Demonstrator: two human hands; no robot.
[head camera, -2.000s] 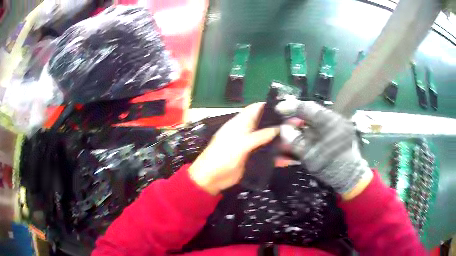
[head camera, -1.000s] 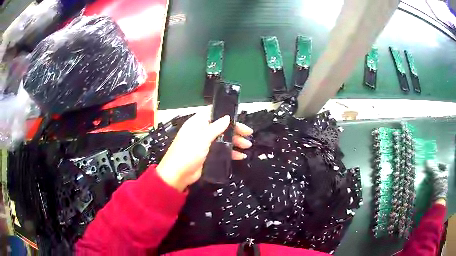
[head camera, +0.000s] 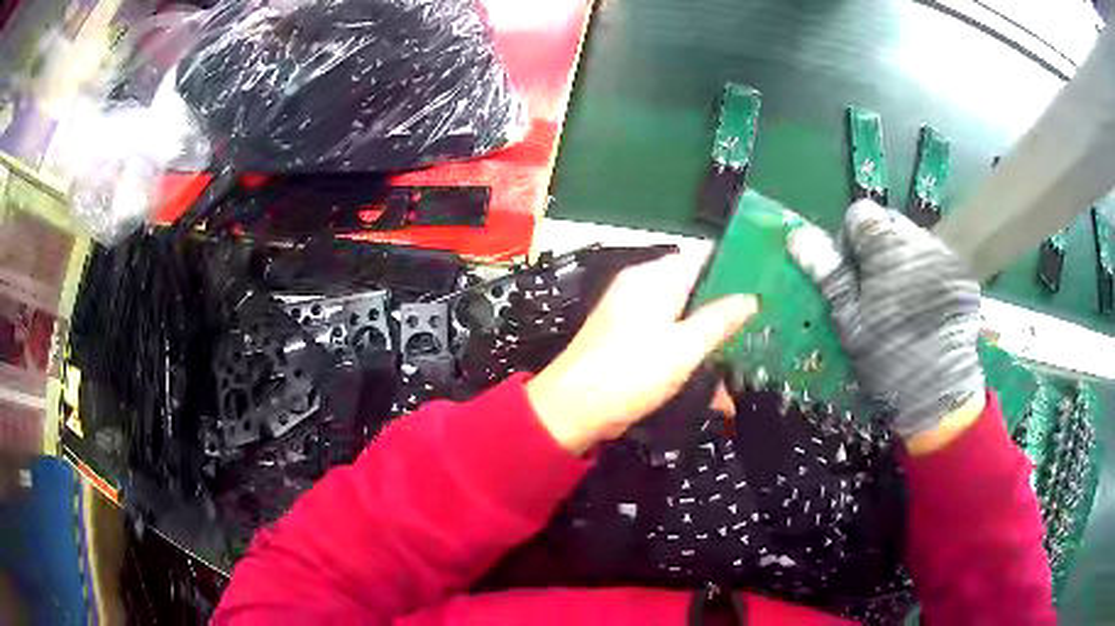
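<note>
My bare left hand and my gloved right hand meet above the pile of black keypads. Between them is a wide piece of green circuit board, with silvery parts along its lower edge. Whether it is one panel or several boards together, I cannot tell. My left thumb lies on its left part, and my right fingers grip its upper right. A thin dark edge shows along its left side; the black shell is otherwise hidden.
Black shells are heaped at left. A shiny bag of black parts lies on a red sheet. Part-built units stand on the green belt. A grey post crosses at right, above green board stacks.
My right hand has come from the board stacks at far right to my left hand, bringing green board. The black shell seen upright in my left hand is now mostly hidden. The view has shifted left.
</note>
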